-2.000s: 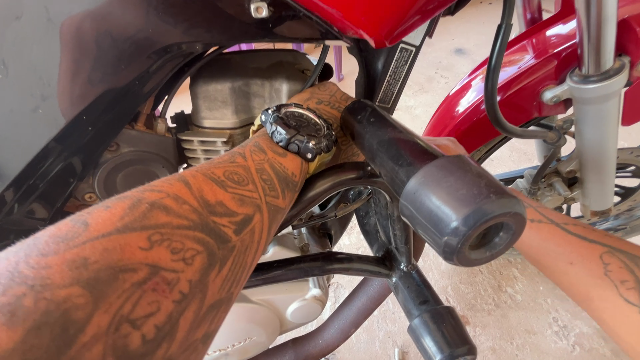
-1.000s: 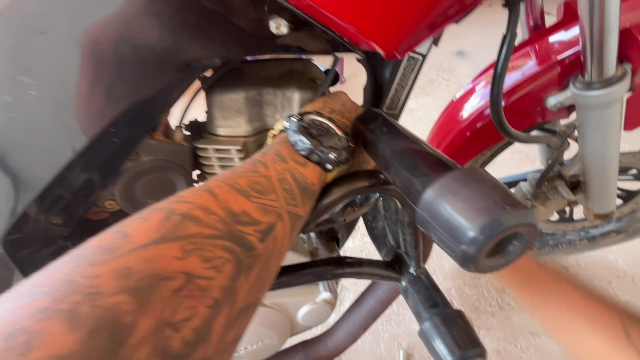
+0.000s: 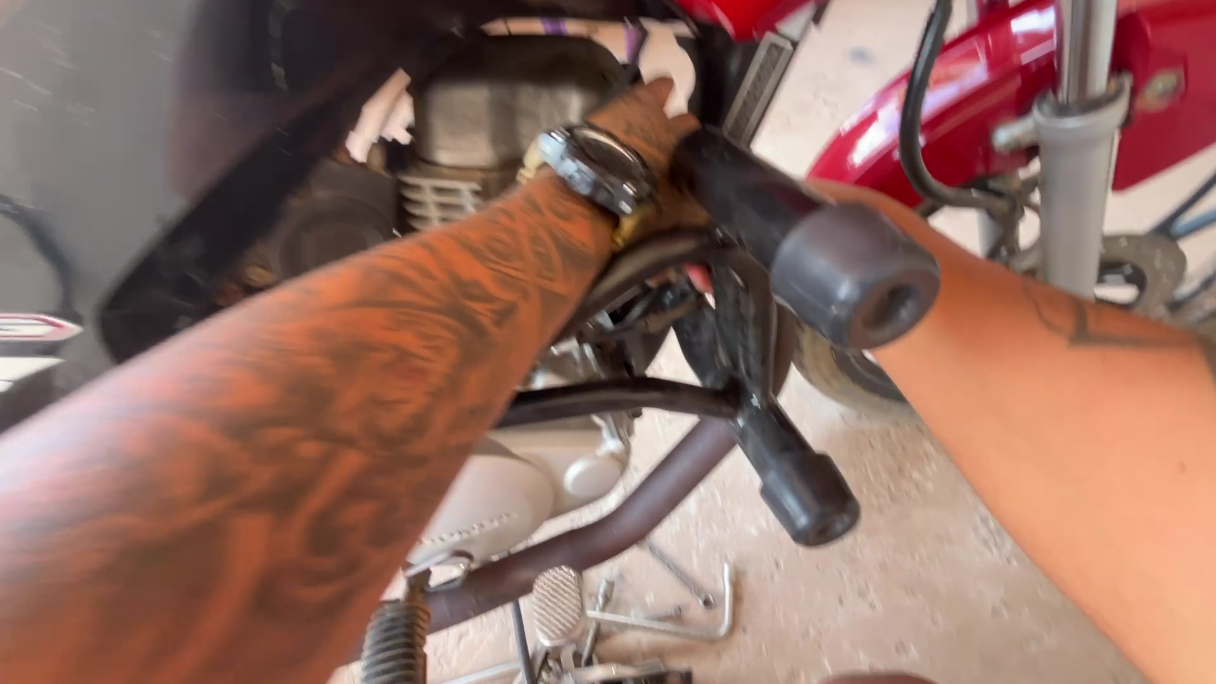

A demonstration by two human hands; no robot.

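My left hand (image 3: 655, 128), with a wristwatch (image 3: 598, 166) on its wrist, reaches in beside the motorcycle's engine cylinder (image 3: 513, 114), behind the upper black crash-bar slider (image 3: 855, 271). Its fingers are mostly hidden, so what it touches cannot be told. My right forearm (image 3: 988, 380) comes in from the right and passes behind the same slider; the right hand is hidden there. A curved black crash-bar tube (image 3: 665, 247) runs just under my left wrist. The silver engine side cover (image 3: 494, 494) lies below my left forearm.
A lower slider (image 3: 807, 499) sticks out under the upper one. The exhaust pipe (image 3: 608, 532) slants beneath the engine. At right are the red front fender (image 3: 912, 104) and fork leg (image 3: 1073, 190). An L-shaped wrench (image 3: 727, 608) and other tools lie on the floor near the brake pedal (image 3: 558, 605).
The right forearm has moved further in behind the upper slider. My left hand stays beside the cylinder. The view has tilted down, bringing the pedal and floor tools into sight.
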